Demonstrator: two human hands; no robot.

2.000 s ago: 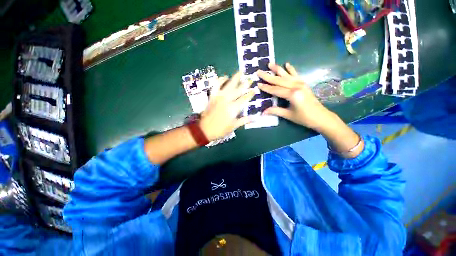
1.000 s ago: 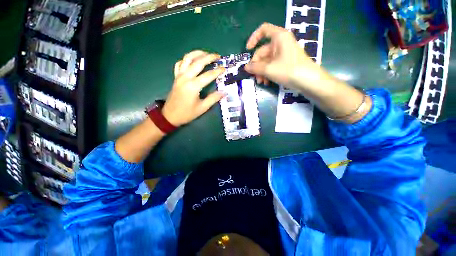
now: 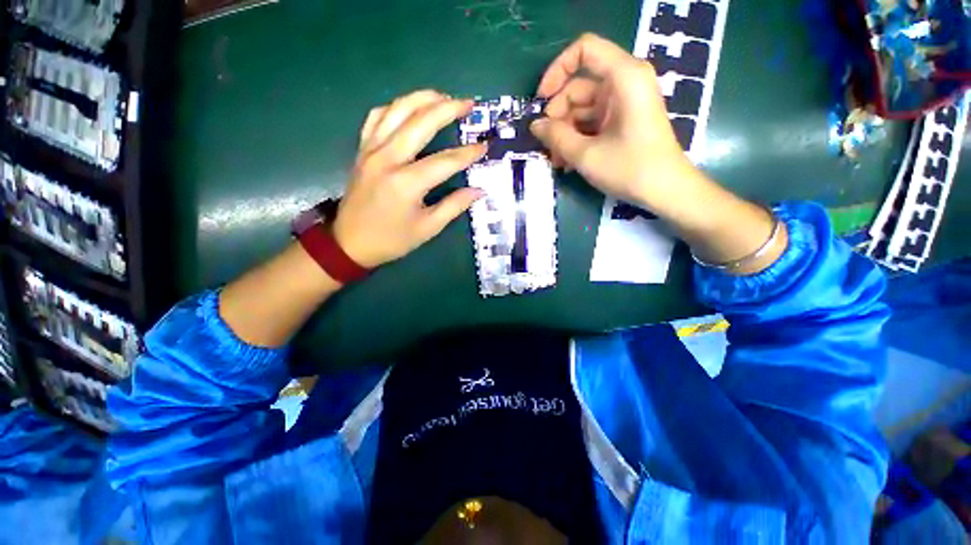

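A silvery-white phone mid-frame [image 3: 519,229] lies upright on the dark green mat, a dark slot along its middle and the circuit board area at its far end. My left hand [image 3: 410,186] rests its fingertips on the frame's left edge. My right hand [image 3: 609,126] pinches at the board's upper right corner. A black sticker [image 3: 513,143] lies across the board under my right fingertips; its right end is hidden by them. The white backing sheet [image 3: 634,247] with black notched shapes lies to the right, partly under my right forearm.
A long black tray [image 3: 149,160] at the left holds a column of silvery frames. A red-rimmed scrap box [image 3: 924,106] with blue and white bits is at the upper right, with loose bits beside it. Spare sticker sheets [image 3: 924,197] lie below it.
My hands have moved left from the backing sheet to the frame, which now lies straighter. The black sticker seen one second ago at the board now lies flatter across it.
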